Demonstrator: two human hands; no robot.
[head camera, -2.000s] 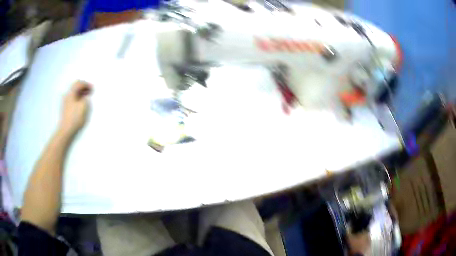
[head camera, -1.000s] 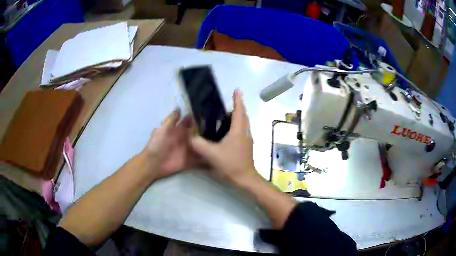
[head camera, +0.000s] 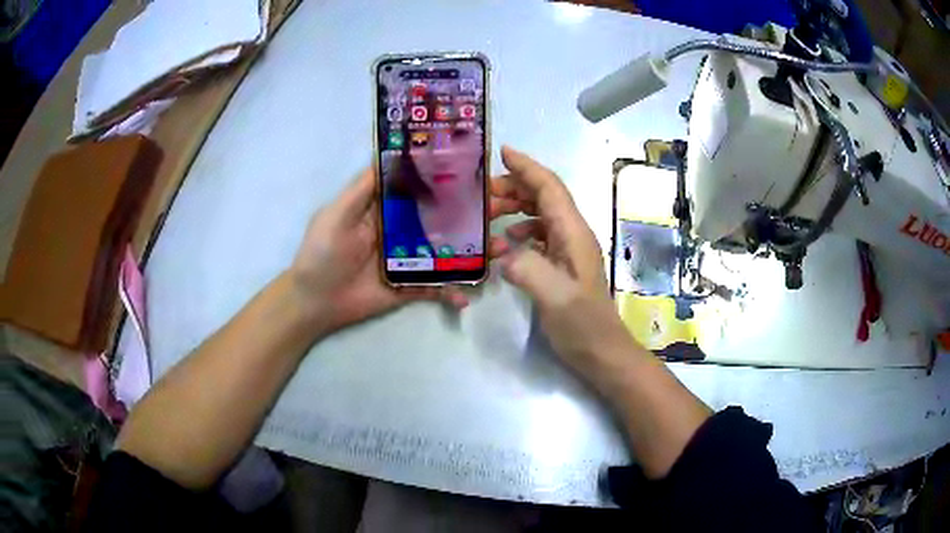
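Note:
A smartphone (head camera: 433, 172) in a clear case is held upright over the white table, its screen lit with app icons over a picture. My left hand (head camera: 349, 255) holds the phone along its left edge and lower back. My right hand (head camera: 557, 250) is at the phone's lower right side, fingers bent and apart, the thumb blurred. Whether its fingers touch the phone's edge is hard to tell.
The sewing machine (head camera: 766, 156) stands at right with its lamp (head camera: 623, 87) and needle plate (head camera: 648, 256). A brown panel stack (head camera: 73, 234) and white pieces (head camera: 172, 52) lie on cardboard at left. Pink strips (head camera: 131, 302) hang at the table's left edge.
The phone, dark and tilted a second ago, is now upright with its screen lit. Two seconds ago the left hand was empty over the table. The view has shifted downward.

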